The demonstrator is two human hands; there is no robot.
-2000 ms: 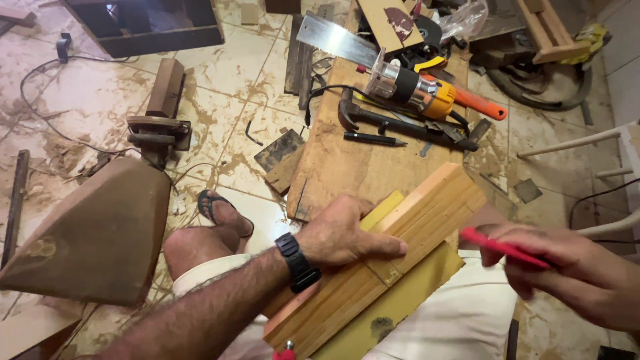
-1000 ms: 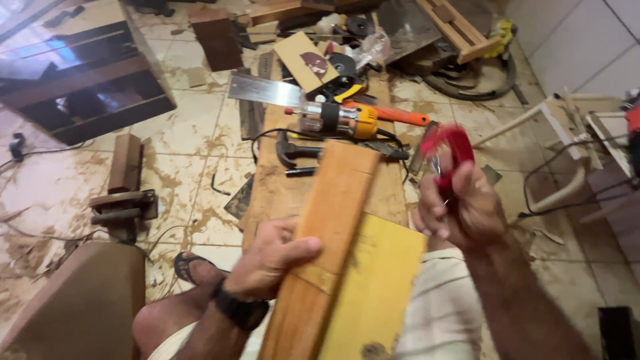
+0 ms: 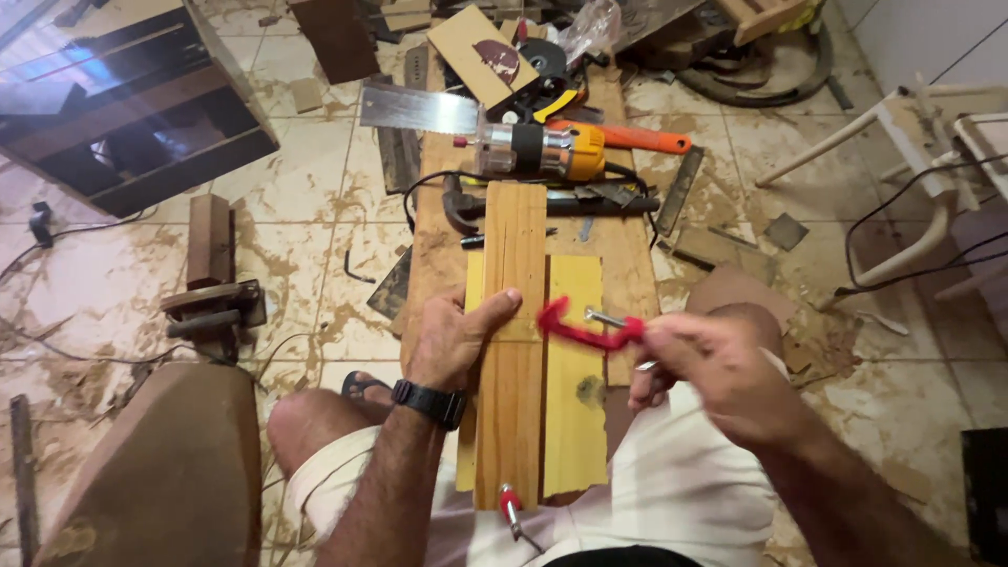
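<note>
My left hand (image 3: 453, 335) grips a long wooden board (image 3: 512, 260) by its left edge, the thumb lying on its face. Behind that board, a wider yellow board (image 3: 575, 425) shows on both sides. At the near end of the wooden board sits a red C-clamp (image 3: 510, 504) with a metal screw. My right hand (image 3: 701, 362) holds a second red C-clamp (image 3: 587, 331) by its screw end, its frame in front of the yellow board's right part. Whether this clamp touches the boards cannot be told.
On a wooden bench (image 3: 630, 276) ahead lie a hammer (image 3: 551, 205), a trim router (image 3: 543, 150), a handsaw (image 3: 421, 110) and an angle grinder (image 3: 543, 59). A metal-legged chair (image 3: 906, 150) stands right, a dark wooden cabinet (image 3: 157, 118) at upper left. Sawdust and offcuts litter the tiled floor (image 3: 299, 260).
The boards have turned from a slant leaning right to nearly straight ahead. The right hand has brought its red clamp leftward, close to the boards. The left hand keeps its hold.
</note>
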